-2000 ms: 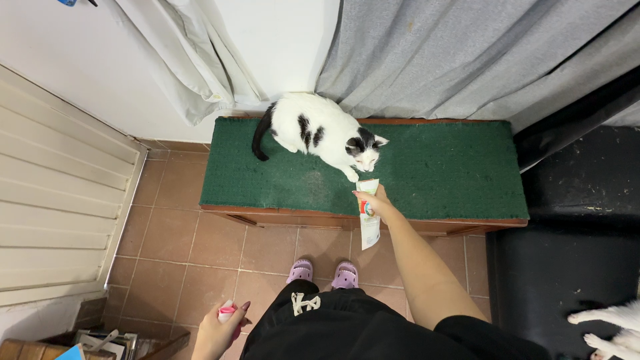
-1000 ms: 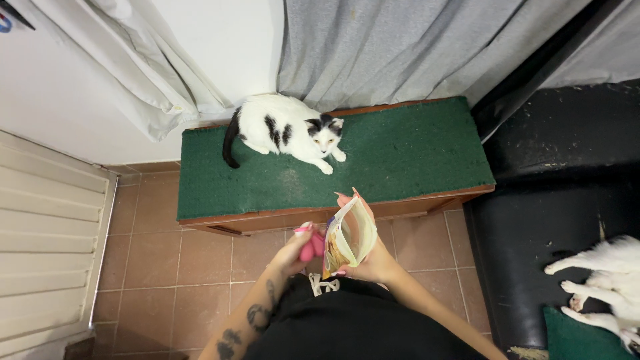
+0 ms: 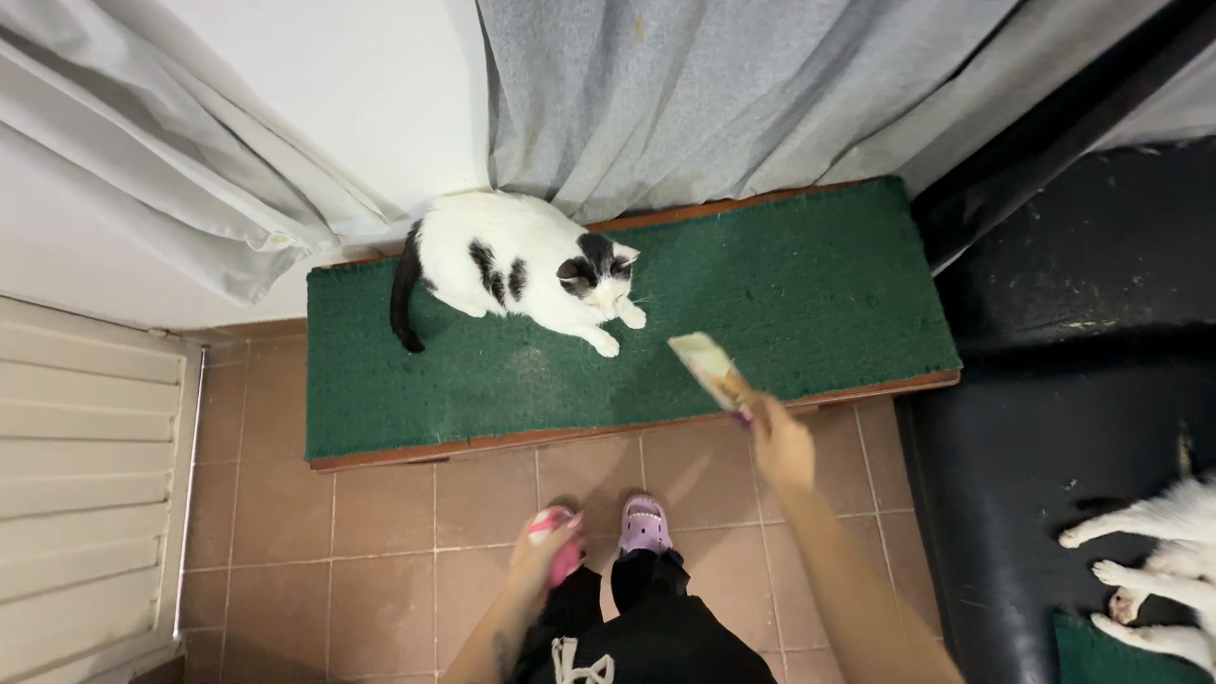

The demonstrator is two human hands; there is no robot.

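My right hand (image 3: 784, 446) holds the lower end of a pale pouch (image 3: 708, 366), which is tilted over the front edge of the green-topped bench (image 3: 807, 304). My left hand (image 3: 543, 556) is closed around a pink object (image 3: 564, 564) near my feet; its kind is unclear. On the bench lies a white and black cat (image 3: 513, 256), front paws stretched forward and head lowered toward the pouch. The pouch and the cat are apart.
A second, mostly white cat (image 3: 1164, 570) lies on a black seat (image 3: 997, 513) at the right. Grey curtains (image 3: 684, 104) hang behind the bench. A slatted panel (image 3: 85, 475) stands at the left. Brown tiles (image 3: 380, 513) cover the floor.
My hands have moved apart from where they were together a second ago. The pouch has gone from in front of my body out to the bench. The first cat's head has lowered.
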